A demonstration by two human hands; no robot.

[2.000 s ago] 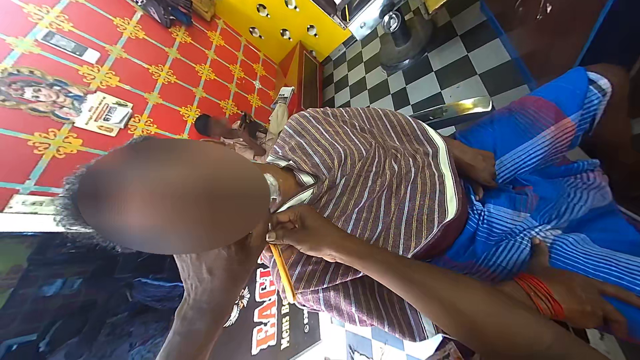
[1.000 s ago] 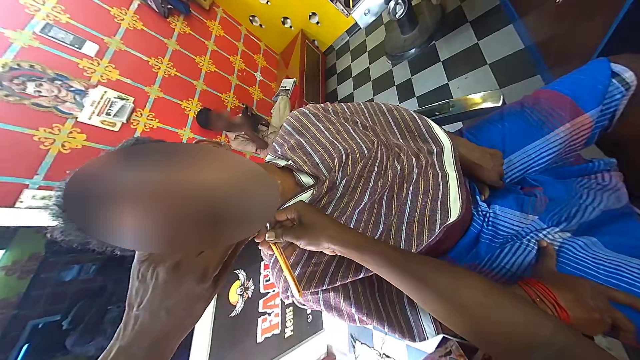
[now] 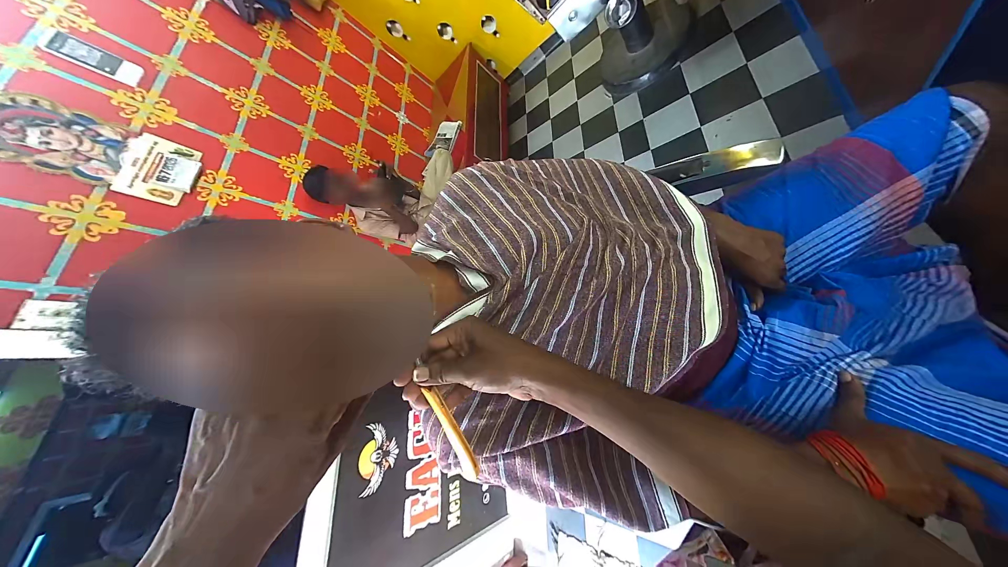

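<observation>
A seated person in a brown striped shirt [image 3: 583, 291] has the head at the left, with the face blurred out. Beside the lower jaw and neck, my right hand [image 3: 465, 366] grips a yellow-handled razor [image 3: 453, 433] between its fingers; its blade cannot be made out. From the lower left my left forearm [image 3: 236, 480] reaches to the far side of the head. The blurred area hides most of that hand, so its fingers do not show. Blue checked cloth [image 3: 843, 331] covers the seated person's lap, where their two hands rest, one with a red thread bracelet [image 3: 846, 465].
Another person [image 3: 378, 201] sits by the red patterned wall [image 3: 260, 142]. A metal chair base [image 3: 638, 47] stands on the checkered floor [image 3: 709, 87]. A metal-edged footrest or chair part [image 3: 720, 161] lies beyond the lap. Below the shirt is a dark sign [image 3: 378, 504] with writing.
Compared with two seconds ago, my left forearm has shifted to the left, and more of the dark sign shows beside it. My right hand stays near the jaw with the razor.
</observation>
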